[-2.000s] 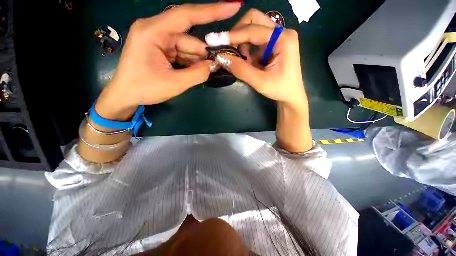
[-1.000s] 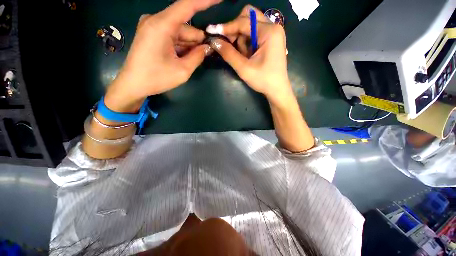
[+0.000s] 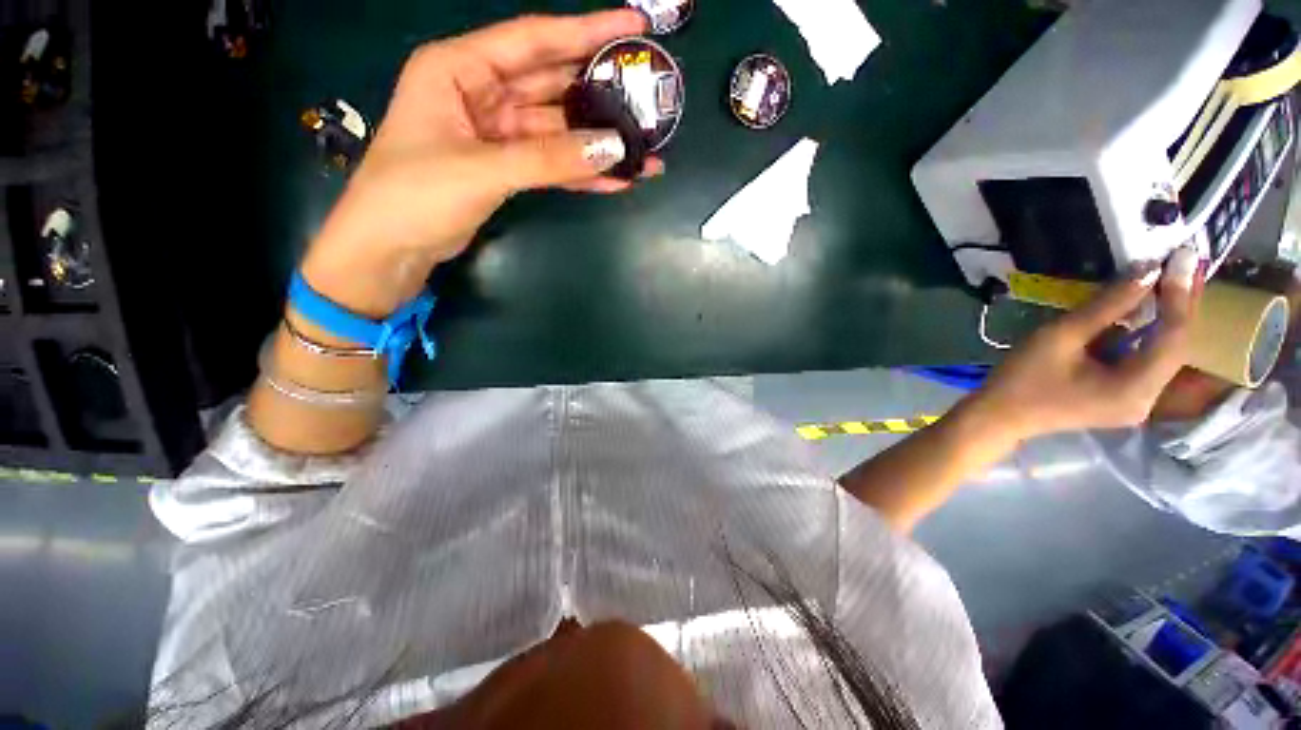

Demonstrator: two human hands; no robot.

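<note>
My left hand (image 3: 492, 136) holds a round black housing (image 3: 638, 89) between thumb and fingers. Its open side shows silver, white and gold parts. My right hand (image 3: 1092, 350) is at the right, with its fingertips at the front edge of the white-grey bench instrument (image 3: 1063, 107). A short dark blue piece, which looks like the blue stick (image 3: 1127, 340), shows inside its curled fingers. What the fingertips touch is too small to tell. A round unit (image 3: 759, 90) lies on the mat, and another (image 3: 665, 13) is partly behind my left fingertips.
A white paper piece (image 3: 768, 207) lies on the green mat (image 3: 571, 307); another (image 3: 832, 34) lies farther up. A wired cluster (image 3: 337, 133) is left of my left hand. A black parts tray (image 3: 129, 257) stands at left. A tan tape roll (image 3: 1241, 335) and another person's sleeve (image 3: 1213, 456) are at right.
My right hand has left the housing and moved right to the instrument. My left hand now holds the housing alone, its inside showing. The nearer white paper piece has come into view.
</note>
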